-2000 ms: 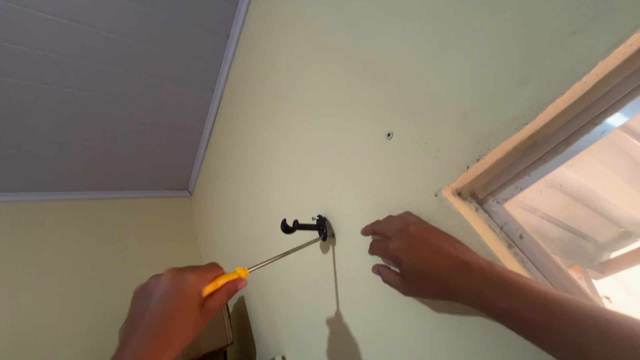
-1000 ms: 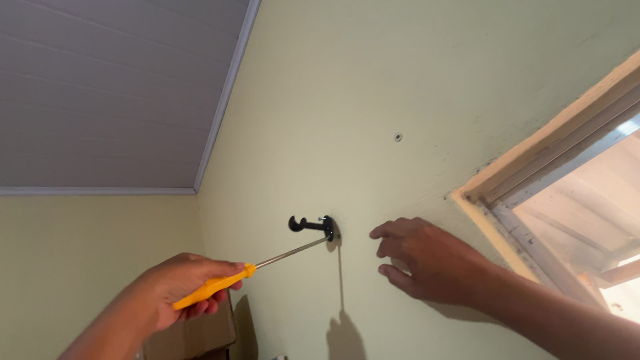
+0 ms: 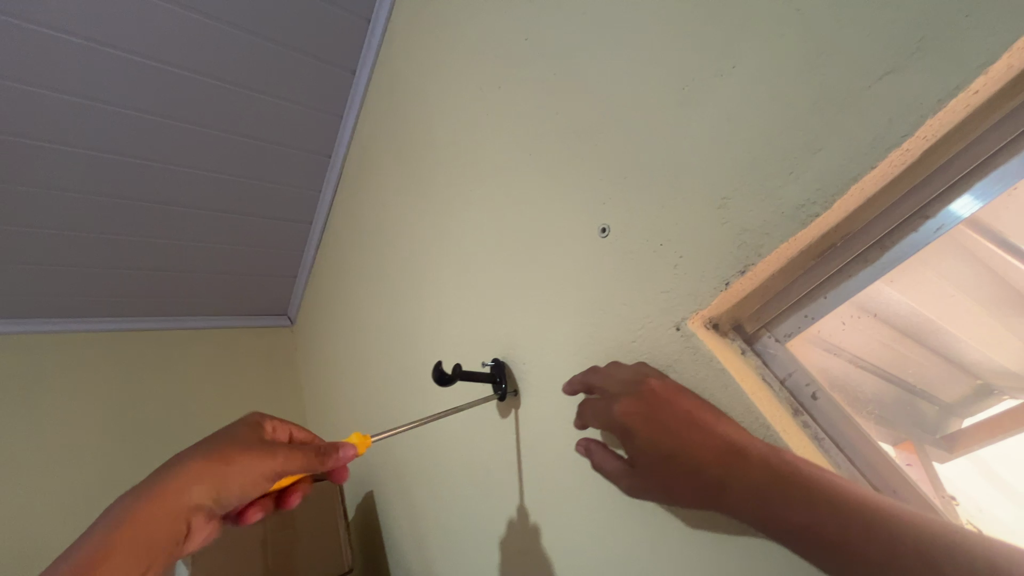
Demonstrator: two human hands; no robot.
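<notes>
A black curtain rod bracket (image 3: 472, 376) with an open hook juts out from the pale green wall (image 3: 480, 200). A screw (image 3: 486, 365) sticks out at the upper part of its base plate. My left hand (image 3: 272, 468) grips the yellow handle of a screwdriver (image 3: 432, 419), whose metal shaft reaches up to the lower part of the base plate; the tip and the lower screw's head are hard to make out. To the right of the bracket, my right hand (image 3: 640, 424) is held near the wall with its fingers apart and nothing in them.
A wall plug (image 3: 604, 230) sits in the wall above and right of the bracket. At the right is a window frame (image 3: 800, 280) with a rough edge. The panelled ceiling (image 3: 160, 176) fills the upper left. A brown cardboard box (image 3: 280, 536) stands behind my left hand.
The fingers of my left hand have shifted around the screwdriver handle. The screwdriver stays against the bracket, and my right hand stays beside it.
</notes>
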